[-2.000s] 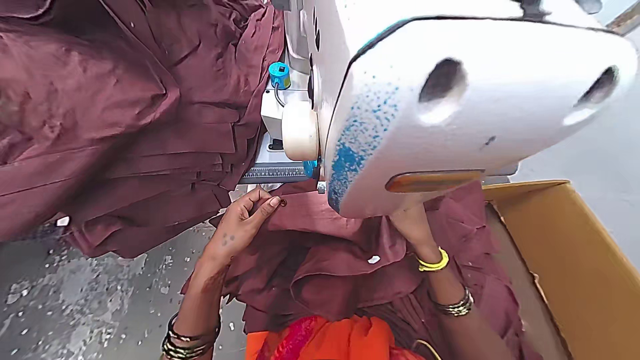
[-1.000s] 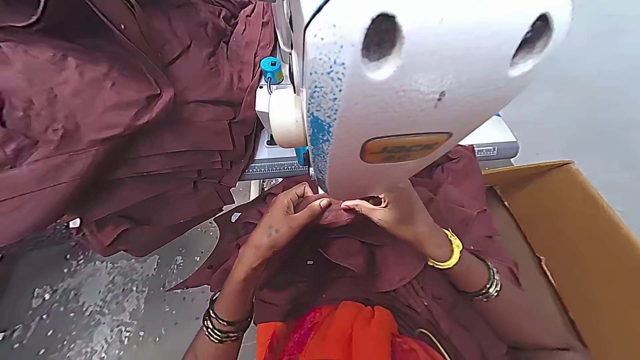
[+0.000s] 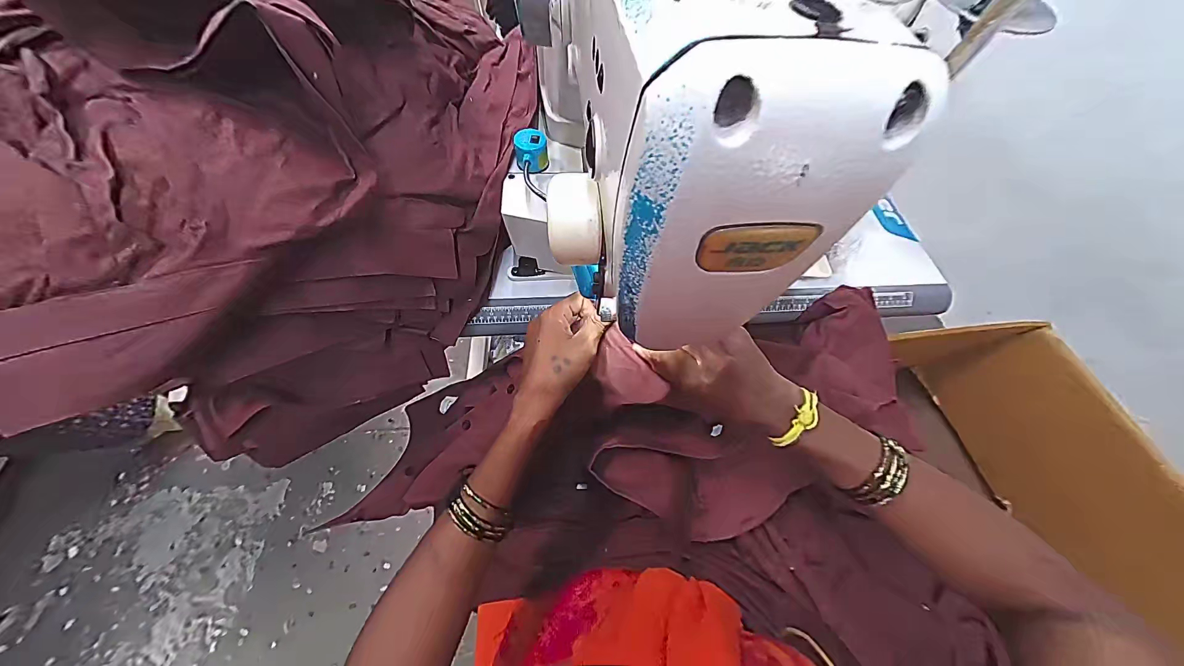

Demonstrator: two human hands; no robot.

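Observation:
A white Jack sewing machine (image 3: pixel 740 185) with blue speckling stands over the table edge. Below its head, my left hand (image 3: pixel 560 351) pinches the edge of a maroon cloth garment piece (image 3: pixel 629 370) near the needle area. On the other side of that fold my right hand (image 3: pixel 708 370) grips the same cloth, its fingers partly hidden under the machine head. The rest of the maroon fabric (image 3: pixel 731 486) drapes over my lap, above orange cloth (image 3: pixel 647 620). The needle itself is hidden.
A large heap of maroon fabric pieces (image 3: pixel 277 231) lies at the left and hangs over the table edge. A cardboard box (image 3: pixel 1054 444) stands open at the right. A ruler strip (image 3: pixel 504 316) runs along the table edge. White scraps dot the floor (image 3: pixel 213 555).
Both hands came together on the cloth below the machine head, and now hold it up close to the needle area. Two seconds ago they were farther apart.

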